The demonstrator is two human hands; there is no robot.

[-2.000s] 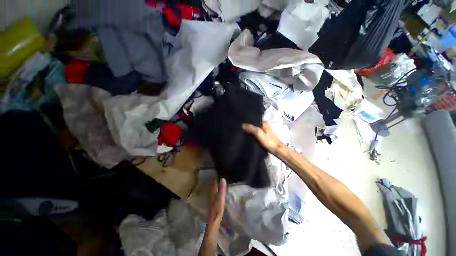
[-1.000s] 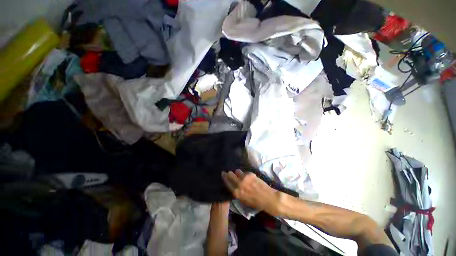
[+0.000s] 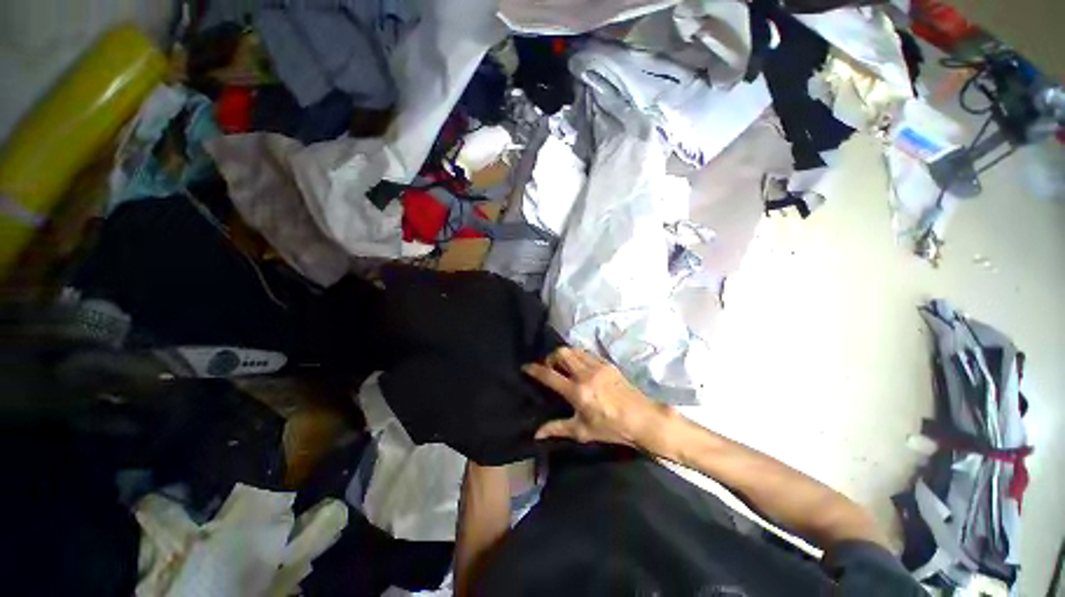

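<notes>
A black cloth [image 3: 456, 350] lies bunched at the centre, in front of my body. My right hand [image 3: 590, 402] is at its right edge, with the fingertips on top and the thumb lower down, holding the cloth. My left forearm comes up from the bottom, but my left hand is hidden under the black cloth, so its grip cannot be seen.
A tied bundle of grey and white cut pieces [image 3: 981, 432] lies at the right on the cream table [image 3: 806, 350]. Crumpled white cloth [image 3: 613, 233] lies beyond my hands. A yellow roll [image 3: 76, 123] is at the upper left, and a corded device [image 3: 1016, 99] at the upper right.
The black cloth has moved left and down, closer to my body. My right hand has come down from its far right side to its near right edge. My left hand has gone under the cloth.
</notes>
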